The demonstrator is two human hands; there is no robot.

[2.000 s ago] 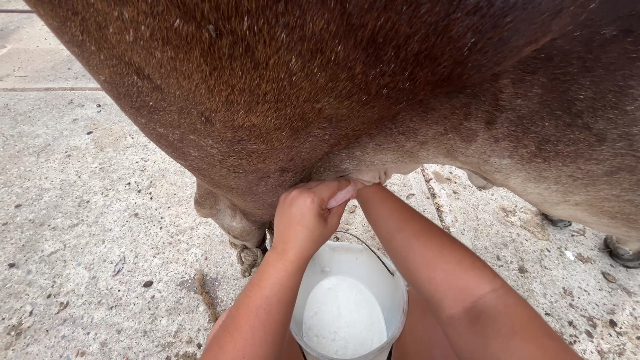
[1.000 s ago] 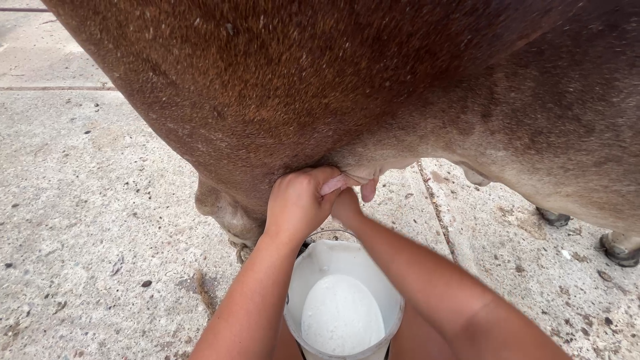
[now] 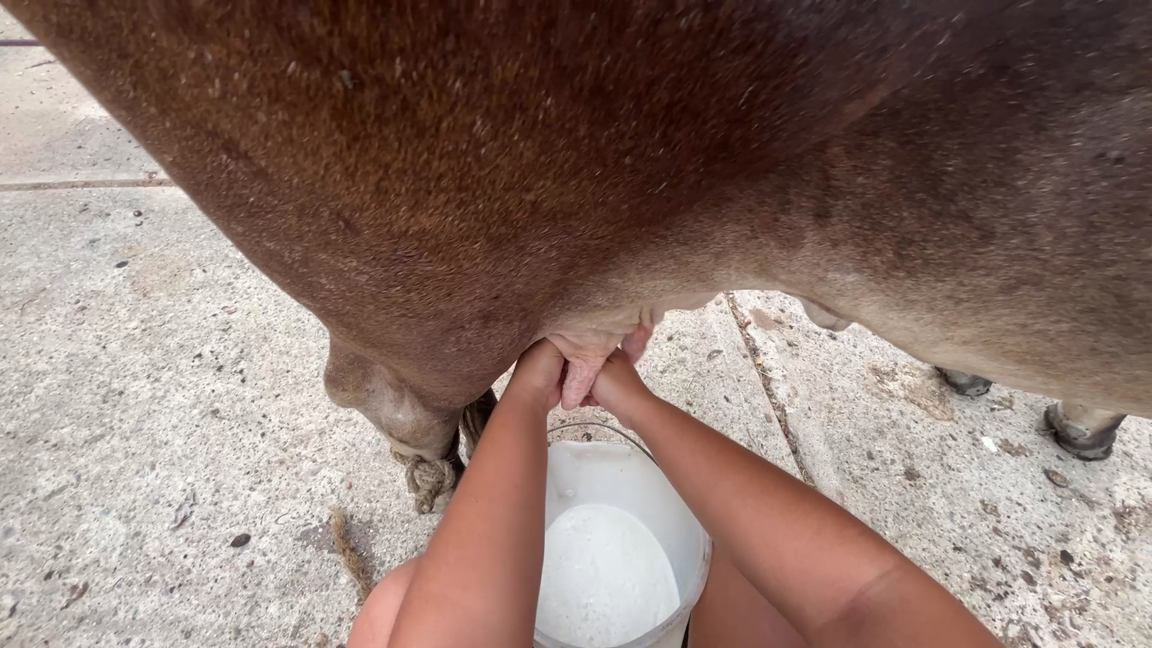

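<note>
My left hand [image 3: 540,373] and my right hand [image 3: 617,387] are close together under the udder [image 3: 594,328] of a brown cow [image 3: 432,171]. Both are curled up against the udder, each around a teat that is mostly hidden in the fist. A pink, wrinkled teat [image 3: 582,382] hangs loose between them, and another teat [image 3: 637,342] shows behind my right hand. Below, between my legs, a white plastic bucket [image 3: 693,540] with a wire handle [image 3: 607,425] holds white, frothy milk [image 3: 607,576].
A rope [image 3: 427,477] is tied around the cow's hind leg [image 3: 396,414], and a frayed rope end [image 3: 349,551] lies on the rough concrete floor [image 3: 180,405]. Front hooves [image 3: 1083,432] stand at the right. A debris-filled joint [image 3: 765,378] crosses the floor.
Since two seconds ago my right hand has moved left and down, closer to my left hand. The teat between the hands now hangs in fuller view, and the one behind them has come into sight.
</note>
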